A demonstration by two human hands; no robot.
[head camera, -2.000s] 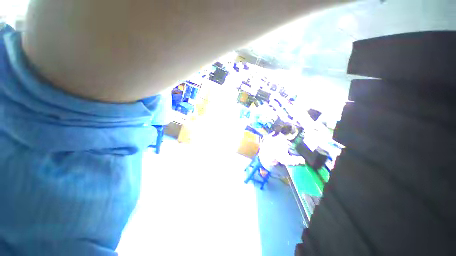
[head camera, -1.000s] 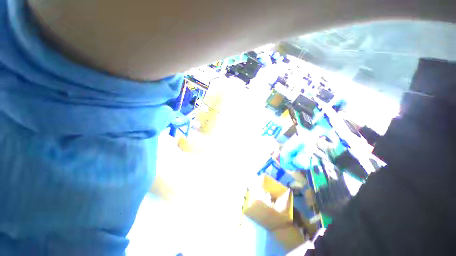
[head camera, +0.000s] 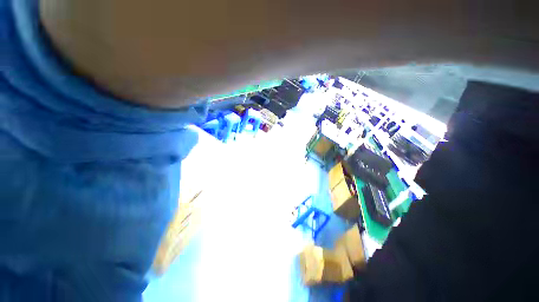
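A tall stack of black trays fills the right side of the view, dark and with a stepped edge, close to my body. A bare forearm crosses the whole top of the view, out of a rolled-up blue sleeve at the left. The forearm runs above the stack and out at the upper right. Neither of my hands is in the picture, so their hold on the stack is hidden.
A glaring floor aisle runs ahead. Right of it stand a blue stool, open cardboard cartons and a green-topped bench with black trays. More cartons stand at the lower left; blue stools stand farther off.
The view has moved along the aisle; different cartons, a stool and a bench now show at the right. The forearm covers more of the top. The black stack stays at the right and looks darker.
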